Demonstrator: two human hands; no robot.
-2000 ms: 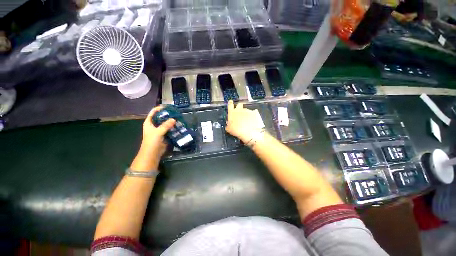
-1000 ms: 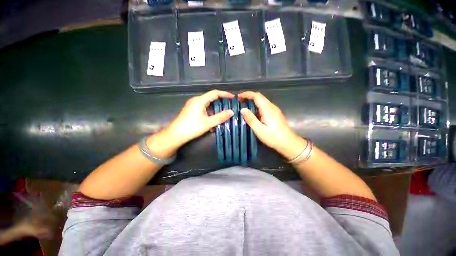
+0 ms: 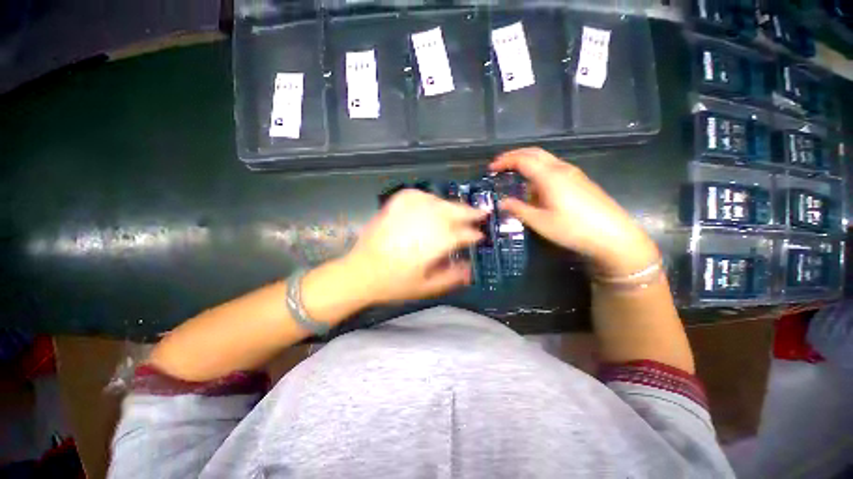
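Observation:
Several dark blue keypad phones (image 3: 500,248) lie close together, overlapping, on the belt in front of me, with keys and a white label showing. My right hand (image 3: 571,206) is at their upper right, its thumb and fingers around the upper edge of the phones. My left hand (image 3: 412,248) is blurred over their left side; a dark phone edge shows behind its fingers, and its grip is hidden. Beyond them, a clear blister tray (image 3: 393,150) holds one white paper label (image 3: 432,62) in each pocket of its near row.
Clear trays at the right hold phones with their backs up (image 3: 728,201). The dark green belt (image 3: 140,206) runs from left to right. My grey shirt (image 3: 440,402) is at the near edge. Red and grey clothing shows at the lower right.
The phones stood on edge in a tight row between both hands; now they are spread with faces showing. My right hand has moved right, and my left hand has shifted over them.

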